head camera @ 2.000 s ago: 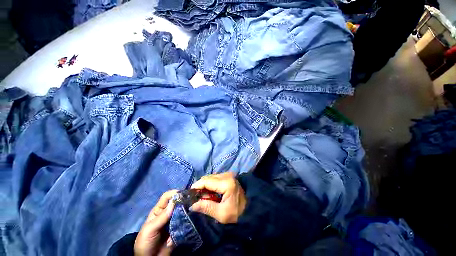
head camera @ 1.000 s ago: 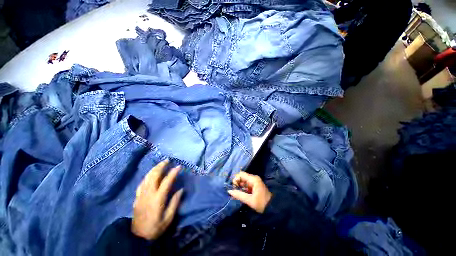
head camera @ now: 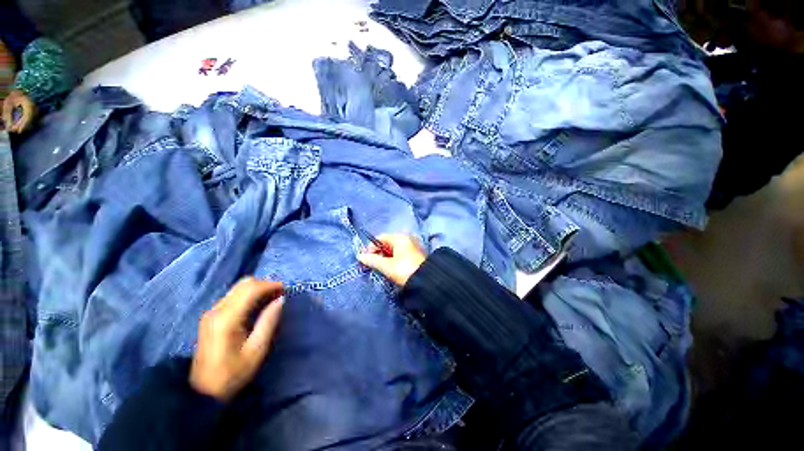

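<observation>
A blue denim garment is spread over the table's near side and toward my body. My right hand is at the garment's stitched opening, shut on small red-handled snips; the dark blades point up and left beside the edge. Most of the snips is hidden in the palm. My left hand is above the garment to the lower left, thumb and fingers apart, with nothing seen in it. A stitched seam runs between the hands.
Lighter denim is heaped at the right, with a darker stack behind. Small red bits lie on the white table. Another person's hand with a green cuff shows at far left.
My view has shifted, so the table things sit further right. My right hand has moved up the garment to the opening and the snips now show. My left hand remains open over the denim.
</observation>
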